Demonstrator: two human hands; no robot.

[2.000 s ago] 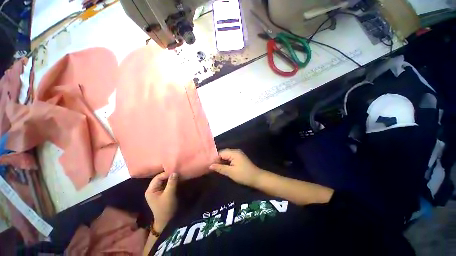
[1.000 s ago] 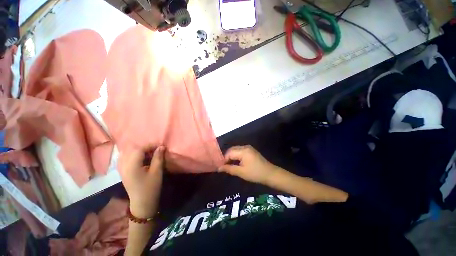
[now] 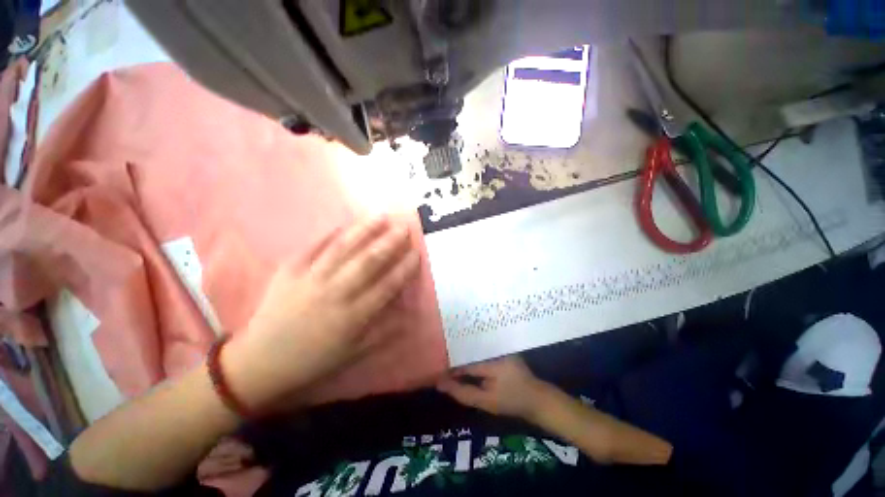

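A salmon-pink fabric panel (image 3: 238,155) lies flat on the white table, its far part under the grey sewing machine head (image 3: 281,58), where bright light hides the needle area. My left hand (image 3: 330,301) lies flat on the panel with its fingers towards the needle area, pressing it and not gripping it. My right hand (image 3: 497,384) pinches the panel's near right corner at the table's front edge. More crumpled pink fabric (image 3: 78,233) lies at the left, meeting the panel.
A smartphone with a glowing screen (image 3: 545,97) lies right of the needle area. Scissors with a red and a green handle loop (image 3: 726,184) lie further right beside a black cable. Ruler markings run along the table front (image 3: 582,291). Black-and-white fabric (image 3: 835,354) is at the far right.
My left hand has let go of the panel's near edge and moved forward, flat onto the fabric. My right hand still pinches the corner. The view has shifted, showing more of the machine head.
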